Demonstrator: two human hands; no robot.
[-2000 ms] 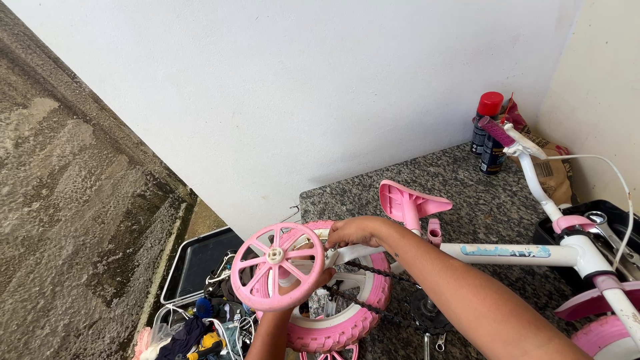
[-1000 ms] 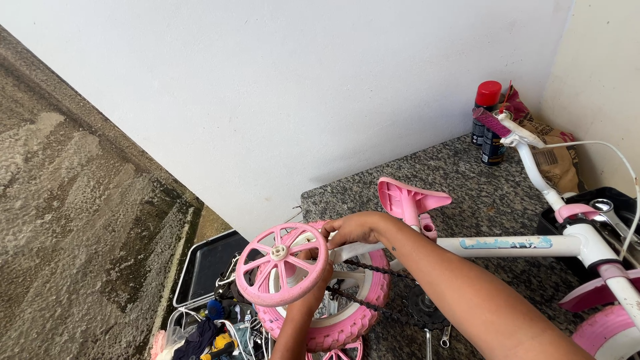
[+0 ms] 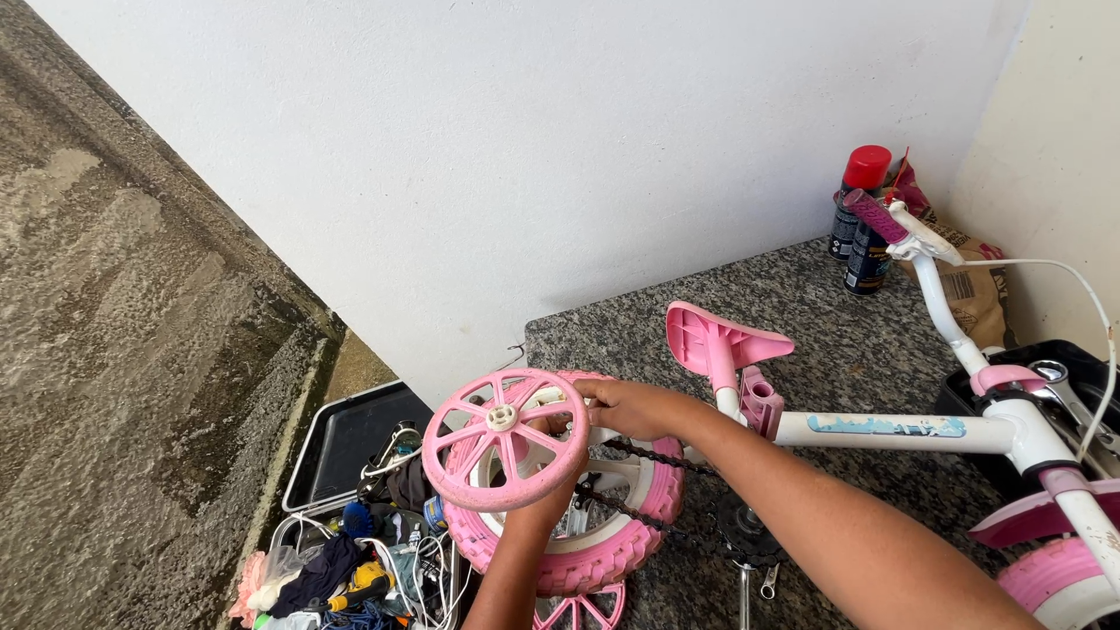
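A small child's bicycle with a white frame (image 3: 892, 433) lies on its side. A pink training wheel (image 3: 506, 439) with a white hub stands out in front of the rear wheel's pink tyre (image 3: 652, 512). My right hand (image 3: 634, 409) is at the top of the rear wheel, behind the training wheel's rim, its fingertips partly hidden. My left hand (image 3: 556, 490) reaches up behind the training wheel, its fingers mostly hidden by the rim and spokes. The black chain (image 3: 626, 512) runs from the rear wheel to the chainring (image 3: 744, 525). Whether either hand grips a part is hidden.
The bicycle rests on a speckled granite slab (image 3: 831, 350) against a white wall. Spray cans (image 3: 866, 254) and a paper bag (image 3: 976, 293) stand at the back right. An open case (image 3: 346, 451) of cables and cloths lies lower left. Wrenches (image 3: 770, 582) lie beside the chainring; a black tray (image 3: 1015, 363) holds more.
Both hands stay at the rear wheel behind the training wheel. My left hand was lower behind the training wheel two seconds ago and has risen behind its rim.
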